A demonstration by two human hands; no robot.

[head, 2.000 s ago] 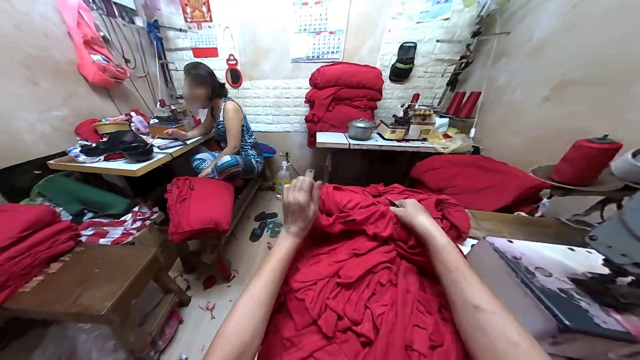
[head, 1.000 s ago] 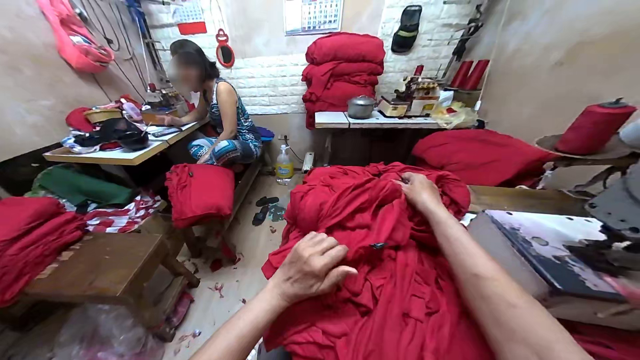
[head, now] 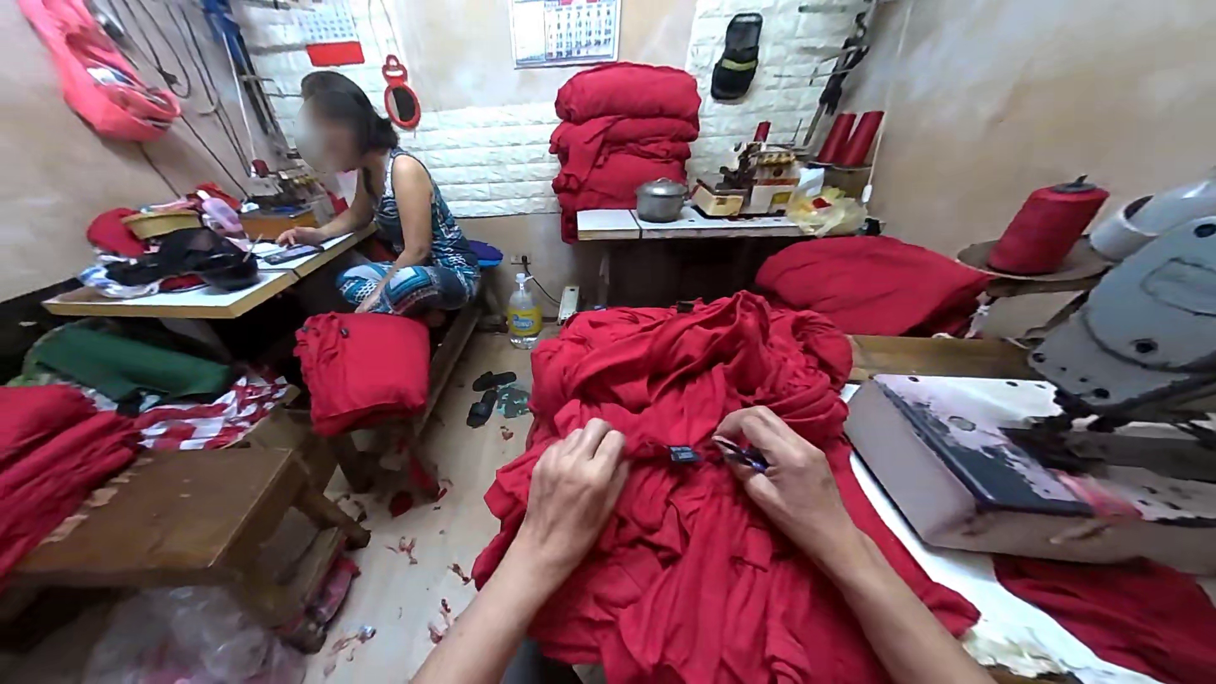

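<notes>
A large heap of red fabric (head: 703, 560) lies in front of me. My left hand (head: 577, 484) pinches the fabric on the left of a small dark label (head: 683, 454), its fingers closed on the cloth. On the label's right, my right hand (head: 781, 465) is closed around a small dark tool (head: 741, 454), which looks like thread snips; its tip is near the cloth. The fingers partly hide the tool.
An industrial sewing machine (head: 1130, 332) stands at right, beside a red thread cone (head: 1048, 226). A wooden bench (head: 161, 503) is at left. A person (head: 413, 209) sits at a table (head: 228, 302). Folded red cloth (head: 366, 369) rests on a stool.
My left hand, open above the heap one second ago, now grips the cloth beside the label. My right hand has come down from the heap's top toward the label, and a dark tool shows in it.
</notes>
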